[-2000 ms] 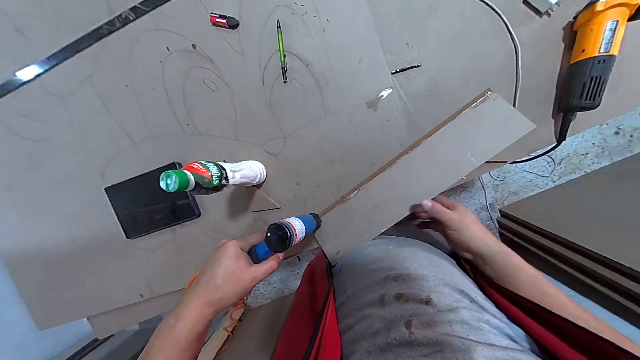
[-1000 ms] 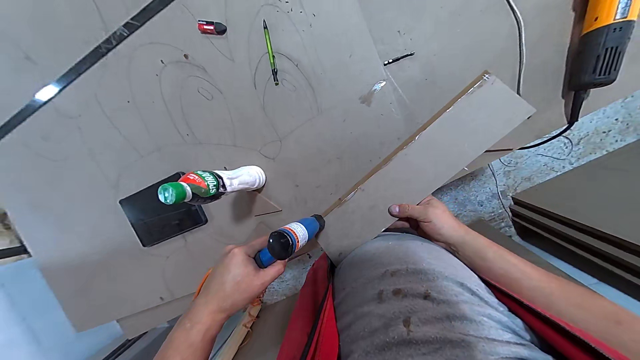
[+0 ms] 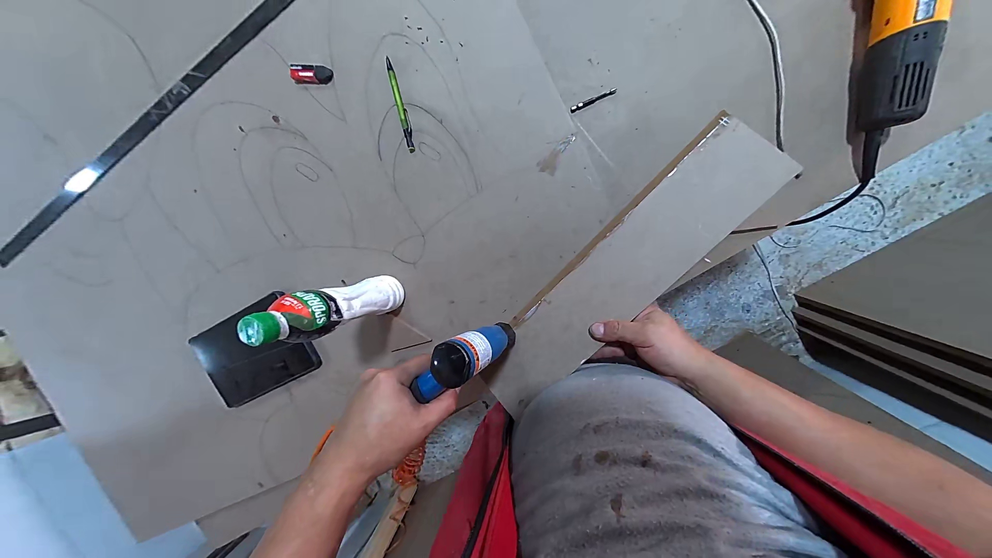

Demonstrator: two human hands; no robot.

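Observation:
My left hand (image 3: 391, 415) grips the blue handle of a blue and black power tool (image 3: 477, 353), perhaps air-driven; its black end touches the near part of a board's long edge. That narrow grey-faced board (image 3: 651, 225) lies at a slant across the worktable, with a brown edge bearing whitish streaks. My right hand (image 3: 651, 341) holds the board's near long side, thumb on top and fingers partly hidden beneath. Left of the tool a bottle with a green cap (image 3: 314, 310) stands on or beside a black tablet-like device (image 3: 256, 353).
On the pencil-marked worktable panel (image 3: 480, 256) lie a green pencil (image 3: 399, 101), a red and black small object (image 3: 311, 74), a black bit-like piece (image 3: 594, 101) and a metal straightedge (image 3: 155, 112). A yellow and black corded power tool (image 3: 905, 70) lies at upper right. Stacked boards (image 3: 914, 294) are at right.
My right thumb has come to rest on the board's face near its side. The blue tool stays at the board's near end in my left hand.

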